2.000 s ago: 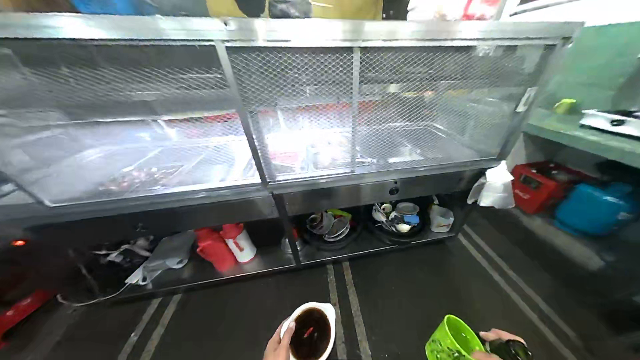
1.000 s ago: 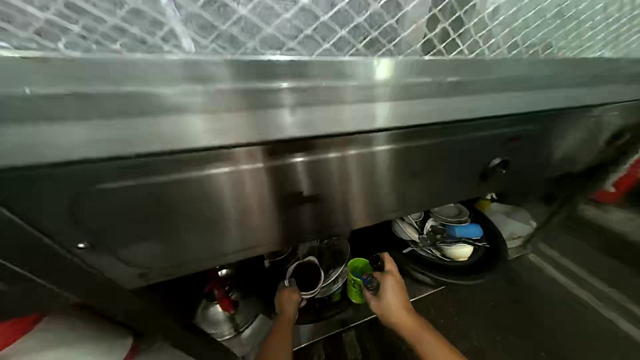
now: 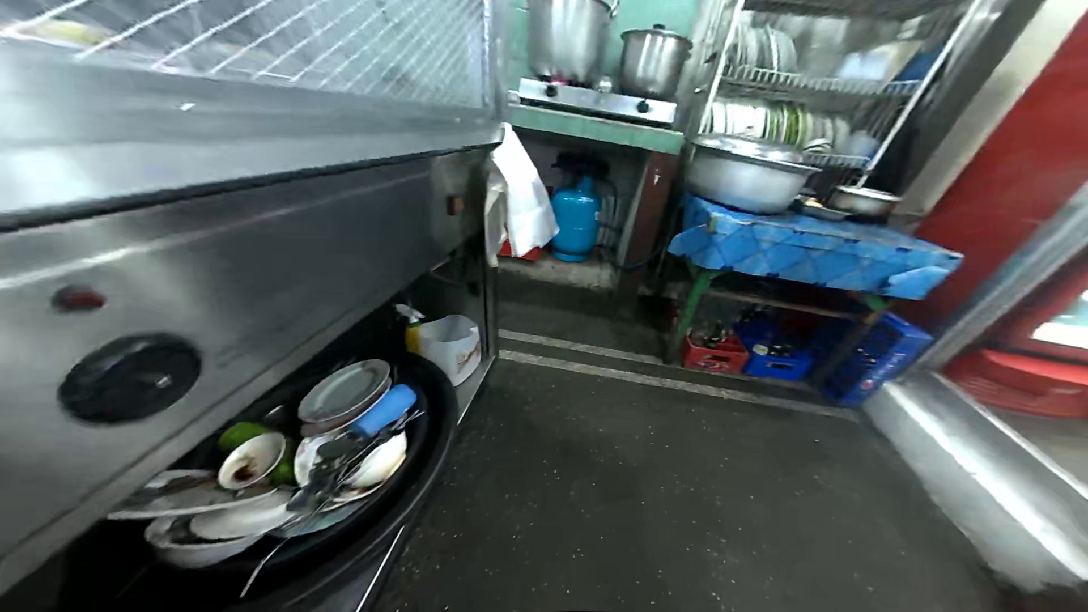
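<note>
Neither my left hand nor my right hand is in the head view at this moment. At the lower left, a wide black basin sits on the low shelf under the stainless steel counter. Used dishes are piled in it: a stained white bowl, stacked plates, a blue cup, and several forks and spoons. Behind the basin stands a white plastic container. The white cup and the green cup seen earlier cannot be made out for certain; something green lies partly hidden behind the stained bowl.
A white cloth hangs at the counter's corner. Beyond are a gas stove with steel pots, a blue gas cylinder, a dish rack, a table with a blue cover bearing a large metal basin, and bottle crates on the floor.
The view has swung far to the right. Both hands, seen a second ago at the low shelf with a white cup and a green cup, are out of the picture.
</note>
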